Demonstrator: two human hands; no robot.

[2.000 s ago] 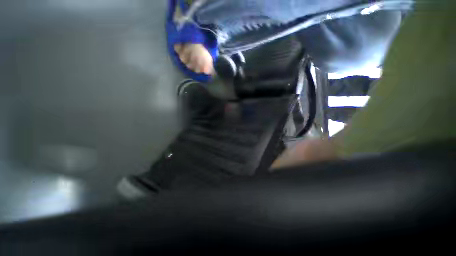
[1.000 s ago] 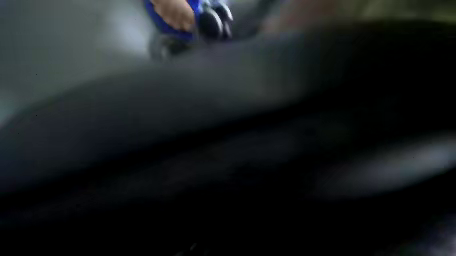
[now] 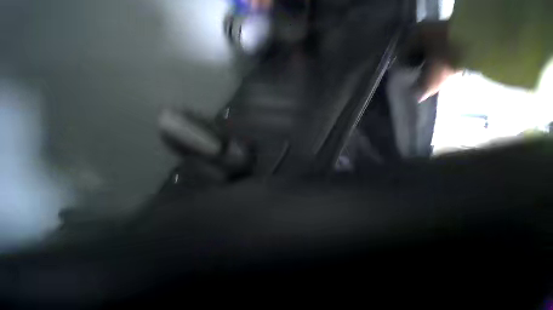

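A black wheeled case [image 3: 270,103] lies on the floor in the middle of the head view, blurred. A caster wheel [image 3: 191,133] with a grey rim sticks out from its left side. A toothed zipper line [image 3: 368,103] runs along its right edge. A partly seen hand [image 3: 435,77], perhaps my right hand, comes from a yellow-green sleeve [image 3: 500,39] at the upper right, near the case's opening. Its fingers are blurred and its hold cannot be told. My left hand is not in view. A wide black shape [image 3: 291,242] covers the bottom.
Glossy grey floor [image 3: 115,79] lies to the left, with pale reflections. A small piece of blue footwear [image 3: 242,6] shows at the top edge beside another round wheel [image 3: 253,31]. A very bright area [image 3: 479,115] lies at the right.
The view has shifted a lot. The black shape that covered most of it sits lower, and the case, zipper and hand show again. The blue footwear has moved up to the top edge.
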